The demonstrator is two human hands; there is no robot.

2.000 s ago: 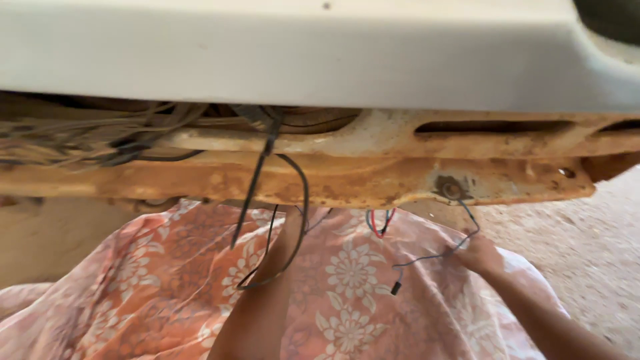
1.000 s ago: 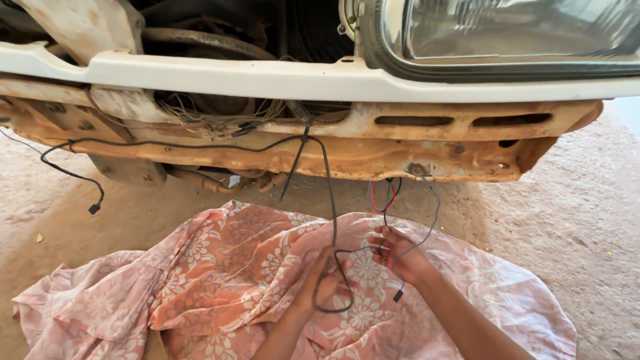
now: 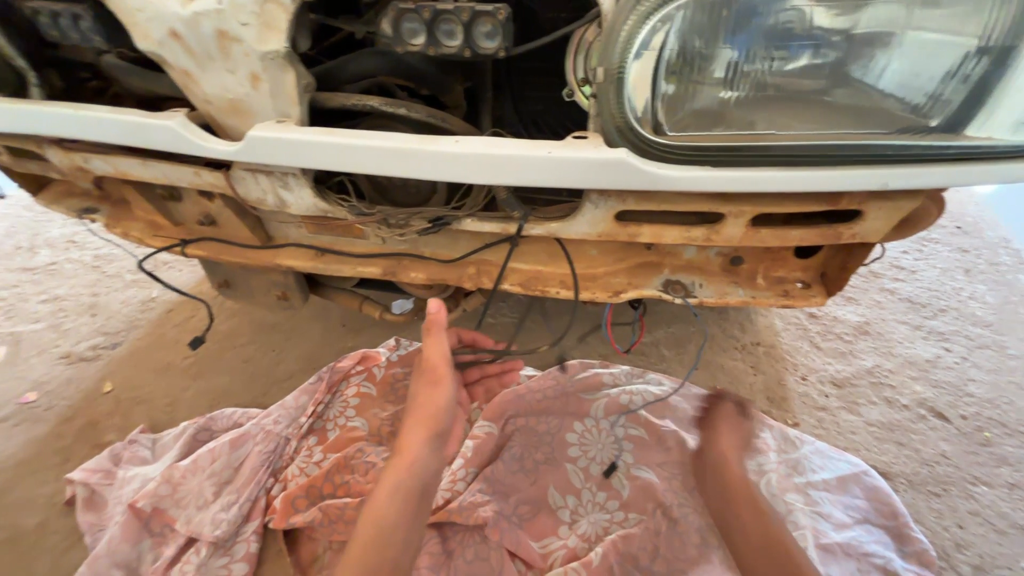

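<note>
My left hand [image 3: 456, 376] is under the rusty front crossmember [image 3: 416, 268] of a vehicle, thumb up and fingers spread, with a looped black cable [image 3: 578, 280] lying across its fingers. My right hand [image 3: 726, 416], blurred and loosely curled, is over the cloth at the right; whether it holds anything is unclear. Just left of it a thin grey wire [image 3: 702, 352] hangs from a round hole fitting, ending in a small black connector [image 3: 611, 469]. Red and blue wires [image 3: 622, 346] dangle under the crossmember. Another black cable with a connector [image 3: 196, 342] hangs at the left.
A pink and orange flowered cloth [image 3: 592, 496] lies on the sandy ground [image 3: 904, 384] below. Above are a white body panel edge [image 3: 424, 156], a large headlight [image 3: 800, 80], a small lamp unit with several lenses [image 3: 448, 30] and a bundle of thin wires [image 3: 392, 218].
My right hand has moved right, away from the hanging wires and the black cable. My left hand has risen toward the crossmember and opened out. The view has shifted from the body panel to show the headlight.
</note>
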